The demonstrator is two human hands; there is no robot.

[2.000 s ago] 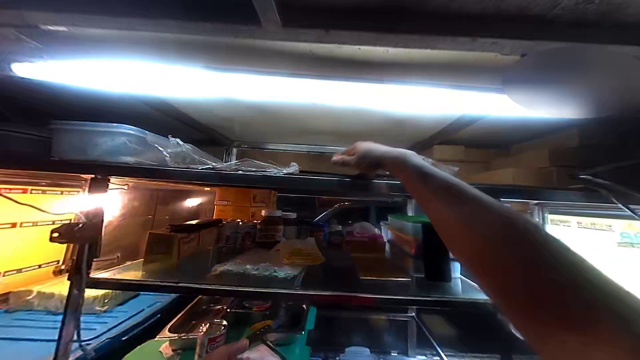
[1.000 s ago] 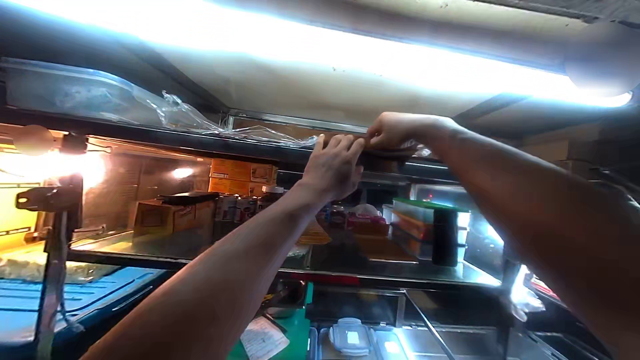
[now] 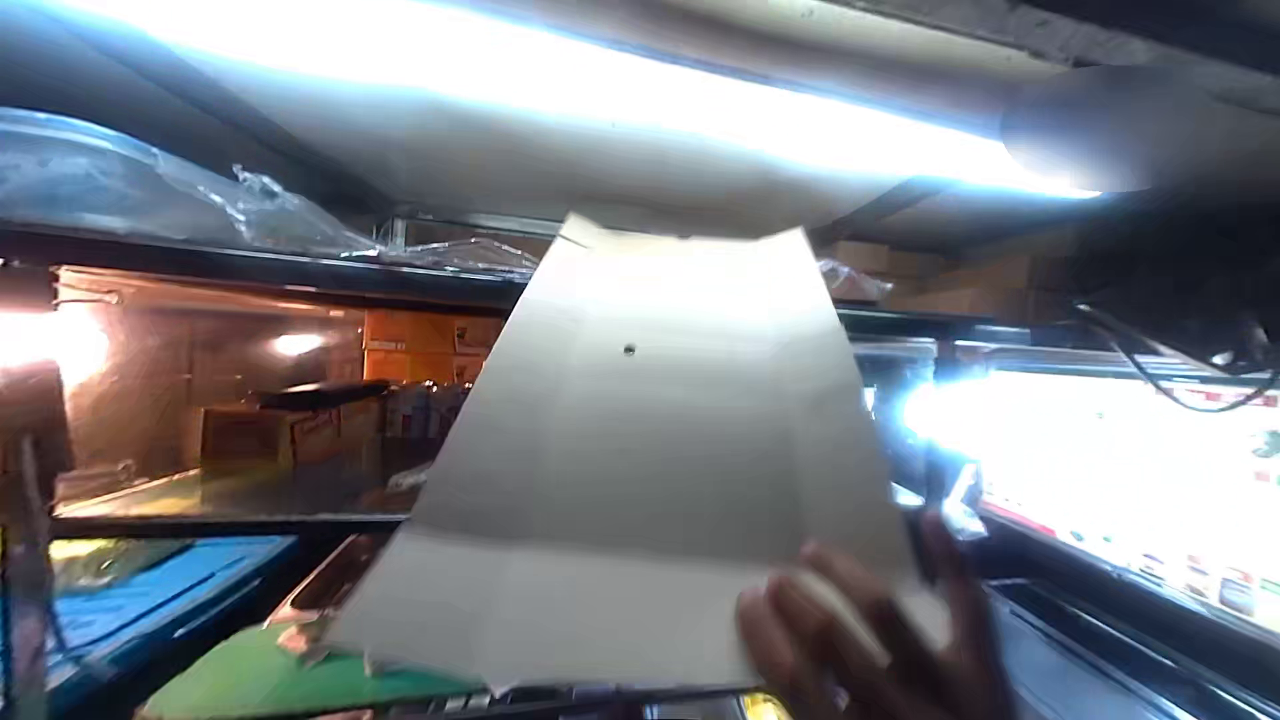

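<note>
A large, creased sheet of pale card [image 3: 650, 430], with a small dark hole in its upper part, stands up in the middle of the head view. My right hand [image 3: 870, 630] is at its lower right edge, blurred, with the fingers over the card and holding it. At the lower left edge of the card, the fingertips of my left hand [image 3: 305, 640] show above a green surface [image 3: 270, 680]; most of this hand is hidden, and its grip cannot be made out.
A bright tube light [image 3: 600, 90] runs overhead. Behind the card is a dark upper shelf edge [image 3: 250, 265] with clear plastic wrap [image 3: 280, 215]. Cardboard boxes [image 3: 980, 285] sit at the right, and a brown box [image 3: 290, 435] stands on the glass shelf at the left.
Both hands have come down from the upper shelf, where they were together one second ago. The pale card now stands in front of the shelves.
</note>
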